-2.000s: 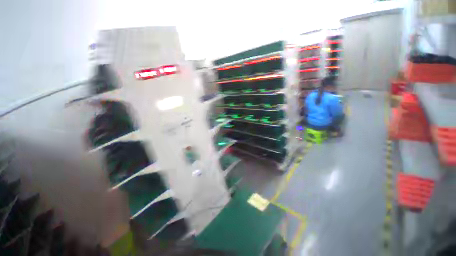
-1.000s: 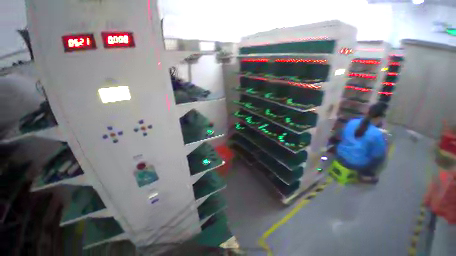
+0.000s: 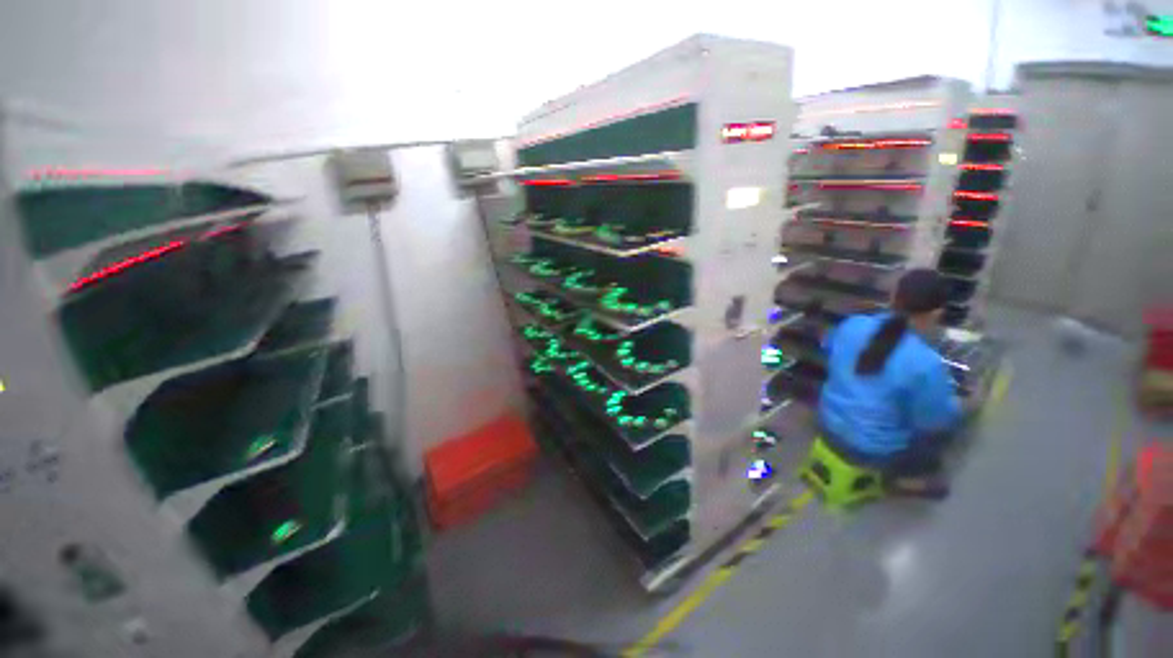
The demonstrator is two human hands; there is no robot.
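Observation:
Neither of my hands is in the picture. Nearest in front of me at the left is a burn-in rack, tilted and blurred, with a white end face and green shelves. A few small green lights show on its shelves. Ahead stands another burn-in rack with a red readout and a pale yellow screen on its end face. Curved rows of green-lit display units lie on its middle shelves; their details are too small to tell.
A person in blue sits on a green stool beside the racks. Red crates stand by the back wall between two racks. More red crates are at the right edge. Black-yellow tape runs along the floor.
The view has moved forward past the near rack's control panel, which has slid to the left edge. The lit rack and seated person appear nearer, and the red crates between the racks show more fully.

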